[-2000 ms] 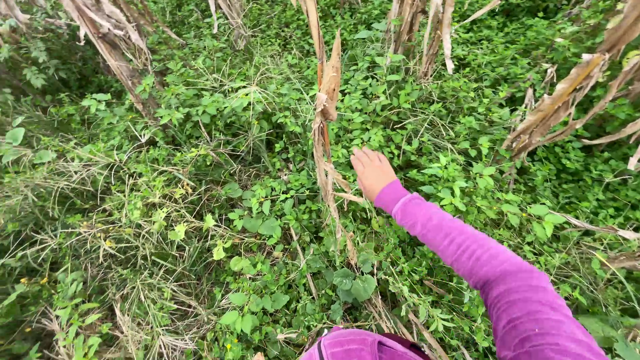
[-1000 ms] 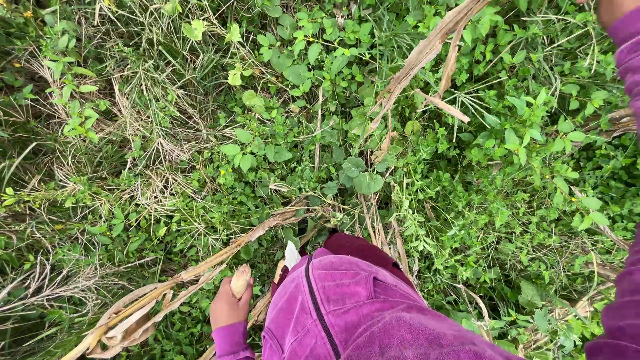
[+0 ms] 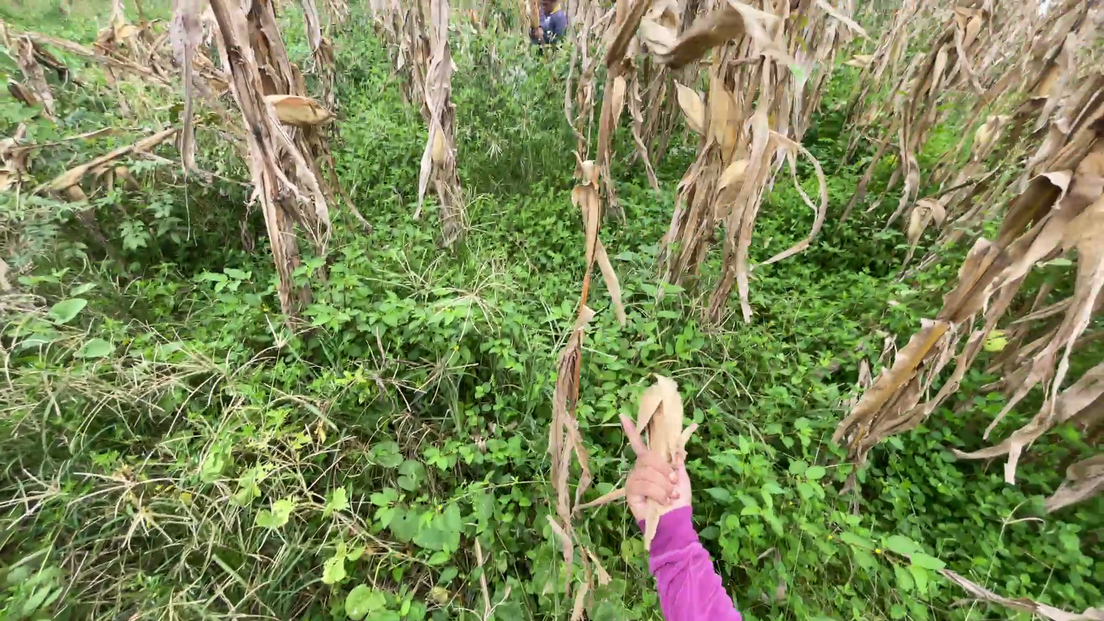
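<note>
My right hand (image 3: 655, 485), in a purple sleeve, is closed around a dry ear of corn in its husk (image 3: 661, 418) at the lower centre right. The husk's tip points up, and the index finger sticks out to its left. Just left of the hand stands a thin dry corn stalk (image 3: 567, 388) with withered leaves. My left hand is out of the frame.
Dry corn stalks with hanging leaves stand at the left (image 3: 269, 155), centre right (image 3: 733, 172) and right (image 3: 992, 302). One husked ear (image 3: 297, 109) hangs on the left stalk. Low green weeds (image 3: 483, 345) cover the ground. A person (image 3: 549, 23) is far back.
The view has tilted up to the field. My right hand, seen with nothing in it two seconds ago, now holds a husked ear. My left hand, seen one second ago, has left the view.
</note>
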